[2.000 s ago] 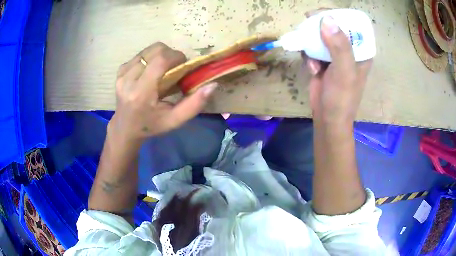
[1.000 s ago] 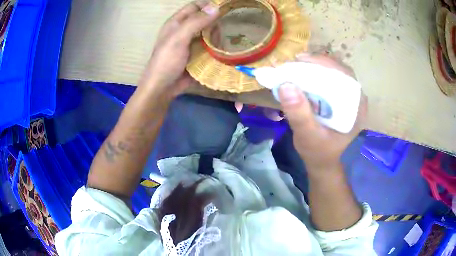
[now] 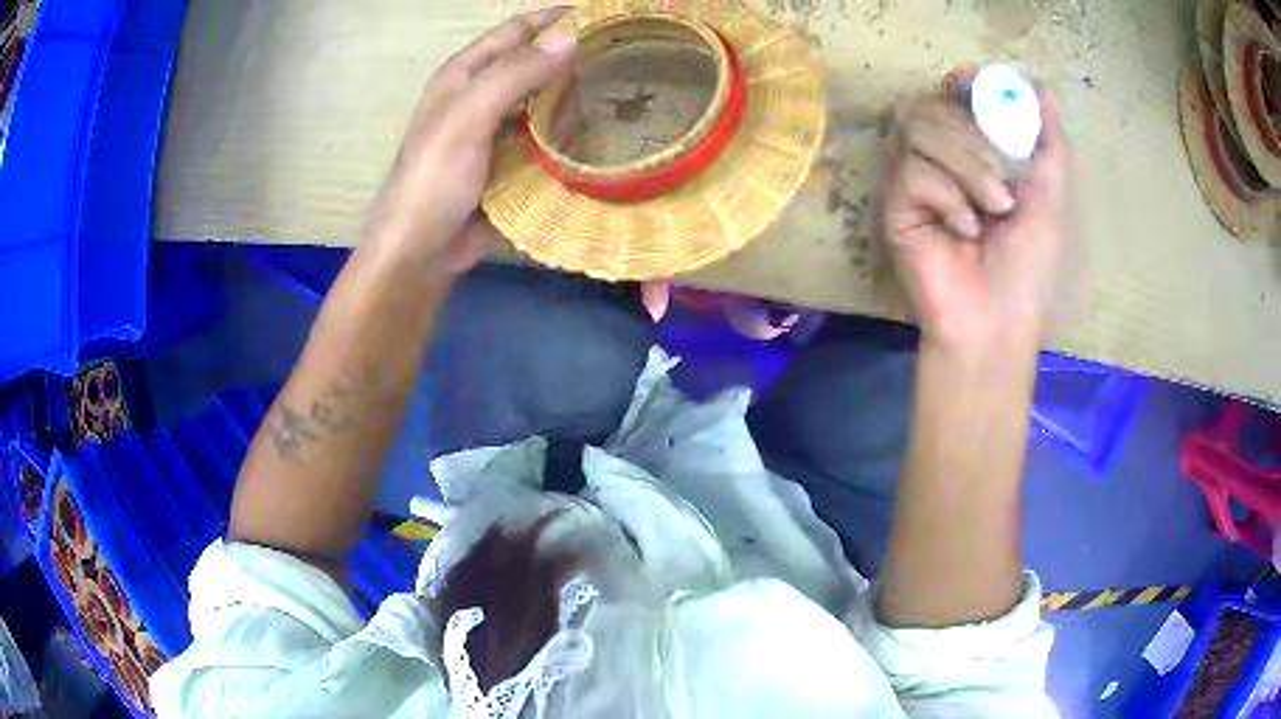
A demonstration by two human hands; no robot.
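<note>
A miniature straw hat (image 3: 674,232), with a wide ribbed tan brim, an open centre and a red band (image 3: 632,184) around its short collar, is held tilted at the table's near edge. My left hand (image 3: 471,134) grips its left side, thumb at the collar and the other fingers partly hidden by the brim. My right hand (image 3: 976,211) is away to the right of the hat, slightly blurred, with its fingers curled around the white glue bottle (image 3: 1006,113). The bottle shows end-on and its blue tip cannot be made out clearly.
Cardboard (image 3: 295,141) with dark stains covers the table. Piled hats (image 3: 1247,106) lie at the far right. Blue trays (image 3: 113,183) stand at the left, some lower ones with patterned round pieces (image 3: 92,590). A red stool (image 3: 1236,478) is at the lower right.
The glue bottle has moved from the hat's brim up and right, turning end-on in my right hand. The hat, first seen nearly edge-on, now shows its open face and has shifted slightly left.
</note>
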